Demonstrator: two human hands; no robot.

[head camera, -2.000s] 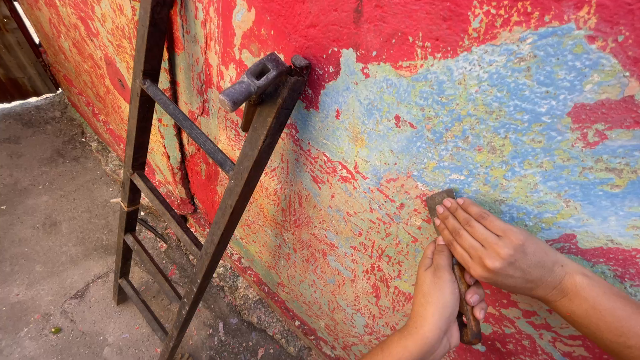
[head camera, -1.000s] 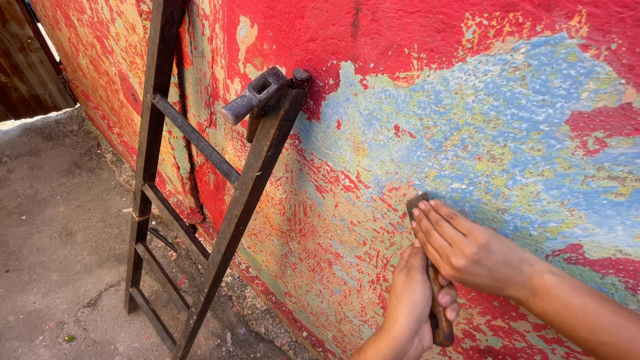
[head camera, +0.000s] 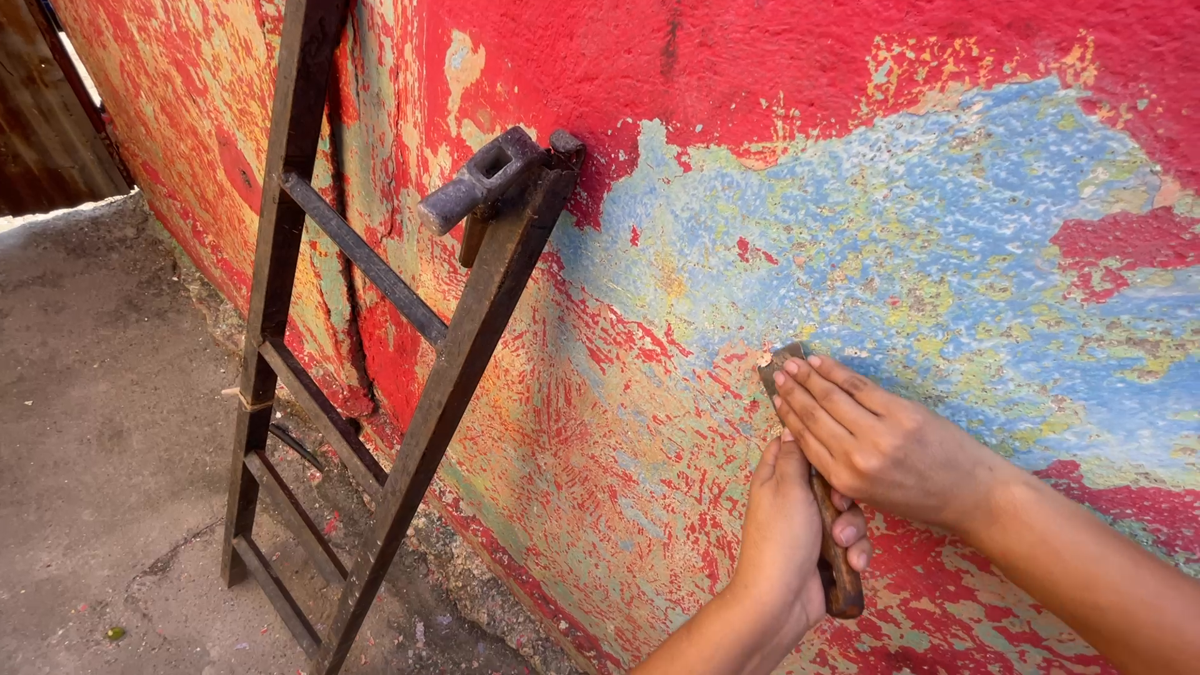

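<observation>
A scraper with a dark metal blade (head camera: 784, 357) and a worn wooden handle (head camera: 841, 586) lies slantwise against the painted wall (head camera: 900, 244), its blade end up. Around the handle my left hand (head camera: 792, 534) is closed, with the handle's end sticking out below. My right hand (head camera: 872, 441) lies over the upper part of the tool, fingers together and flat on the blade. The blade's edge touches the wall where blue paint meets a mottled red and tan patch, and a small pale flake shows at its corner.
At the left a dark metal ladder (head camera: 412, 478) leans by the wall. A hammer head (head camera: 483, 178) rests at the top of its near rail. Below are a concrete floor (head camera: 103, 422) and rough rubble along the wall's foot. A rusty corrugated sheet (head camera: 47, 122) stands at the far left.
Both hands and the scraper have shifted slightly over the wall, and a pale flake now shows at the blade. The grip looks the same.
</observation>
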